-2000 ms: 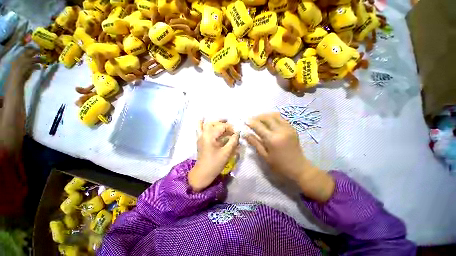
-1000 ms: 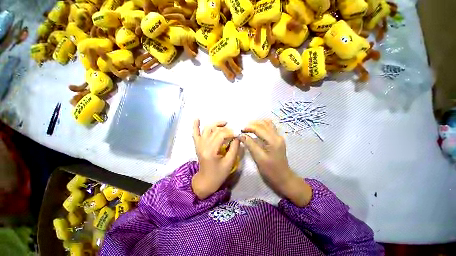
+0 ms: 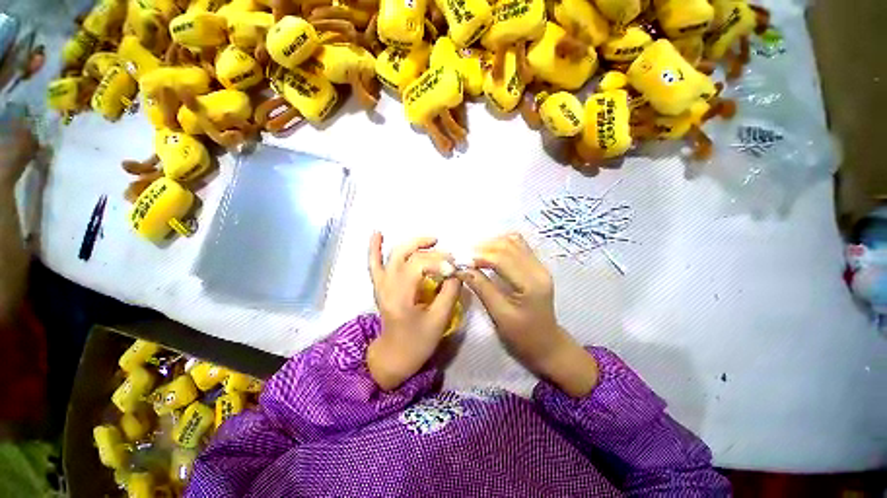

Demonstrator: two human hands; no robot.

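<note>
A yellow plush toy is mostly hidden in my left hand, below the table's middle. My left hand is closed around it, with the index finger raised. My right hand meets the left fingertips at the toy's top, thumb and index finger pinched together. A tiny pale or silvery piece shows between the fingertips; what it is cannot be made out. A loose heap of thin pale ties lies right of my hands.
A large pile of yellow plush toys lies at the far side. A stack of clear plastic bags and a black pointed tool lie left. An open carton of toys stands lower left. A crumpled clear bag lies right. Another person's arm shows far left.
My right hand has come from beside the ties to meet my left fingertips and stays there. The other person's arm left the far left and shows there again.
</note>
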